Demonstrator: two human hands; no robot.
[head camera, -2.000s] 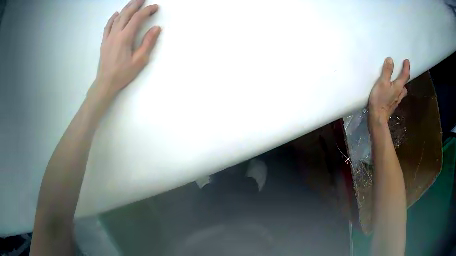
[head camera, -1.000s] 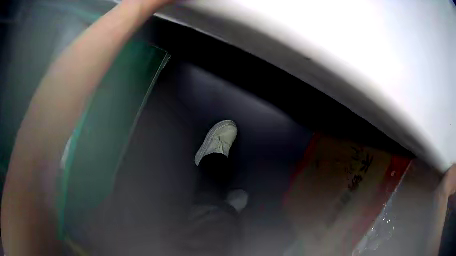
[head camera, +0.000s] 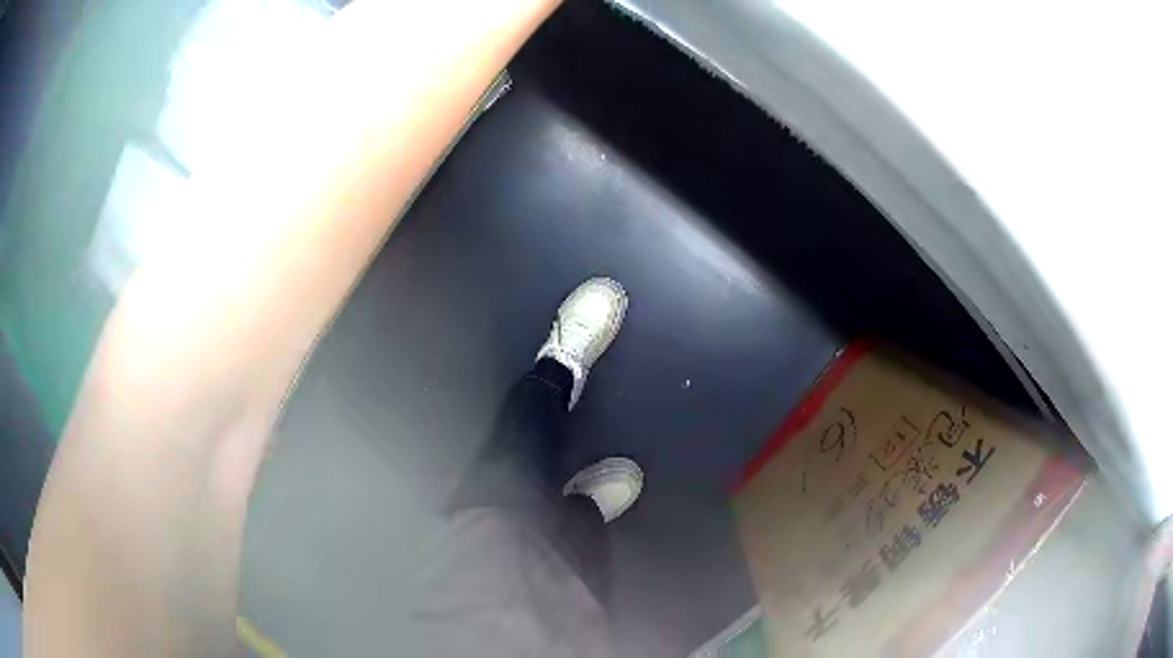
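The white-covered table (head camera: 1029, 142) fills the upper right, its rounded edge curving down to the right rim. My left forearm crosses the left side, large and overexposed; my left hand is cut off beyond the top edge. A blurred sliver of my right hand (head camera: 1159, 566) shows at the right rim by the table edge; its fingers cannot be made out. The green turnover crate (head camera: 64, 276) stands at the left, partly hidden by the forearm. White, glaring bundles (head camera: 232, 77), perhaps packed bags, show in it.
A brown carton (head camera: 888, 514) with red edges and dark printed characters stands at the lower right, partly under the table, with clear plastic beside it. My feet in light shoes (head camera: 592, 321) are on the dark grey floor (head camera: 386, 424) between crate and carton.
The view has swung from the table top down to the floor. My left hand has gone from the table top out of the picture; my right hand is now at the right rim.
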